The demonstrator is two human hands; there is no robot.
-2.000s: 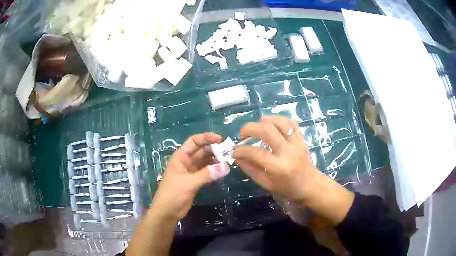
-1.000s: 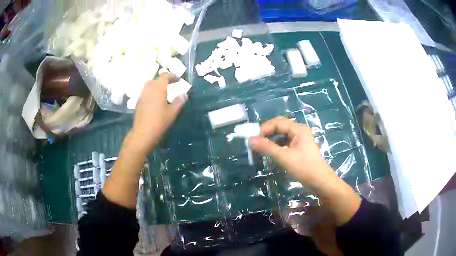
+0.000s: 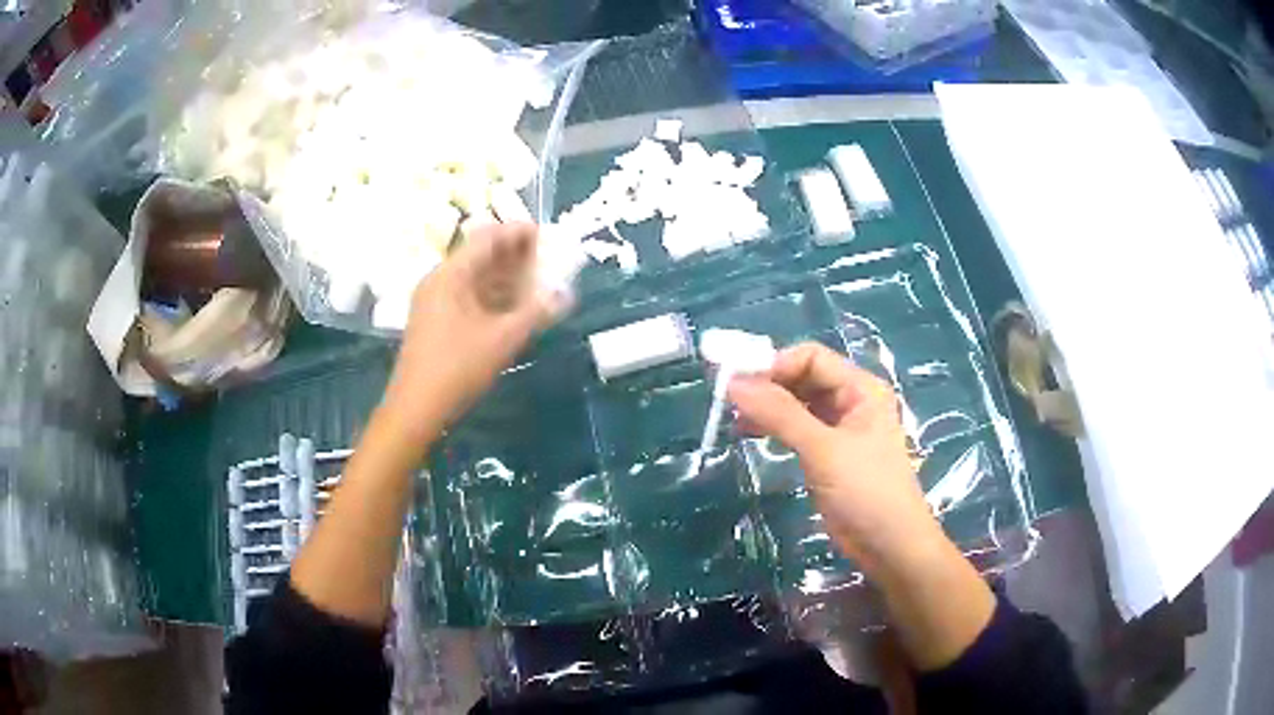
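Observation:
My left hand (image 3: 468,314) is blurred at the right edge of the clear bag (image 3: 580,63) of foam blocks (image 3: 363,154), its fingers around a white foam block (image 3: 560,263). My right hand (image 3: 838,419) pinches a small white part (image 3: 738,349) with a thin pale rod (image 3: 713,423) pointing down from it, above the clear blister tray (image 3: 1027,482). A white unit (image 3: 641,347) lies in the blister tray just left of that part.
Small white inserts (image 3: 685,189) lie in a pile beyond the tray, with two white units (image 3: 824,205) to their right. Rod parts (image 3: 266,524) lie at left, below an open bag (image 3: 119,314). A white sheet (image 3: 1118,307) covers the right. A blue tray (image 3: 782,70) stands behind.
My left hand has moved from the small part to the foam bag and now holds a foam block. My right hand keeps the rod part, now slightly further right. The view has shifted.

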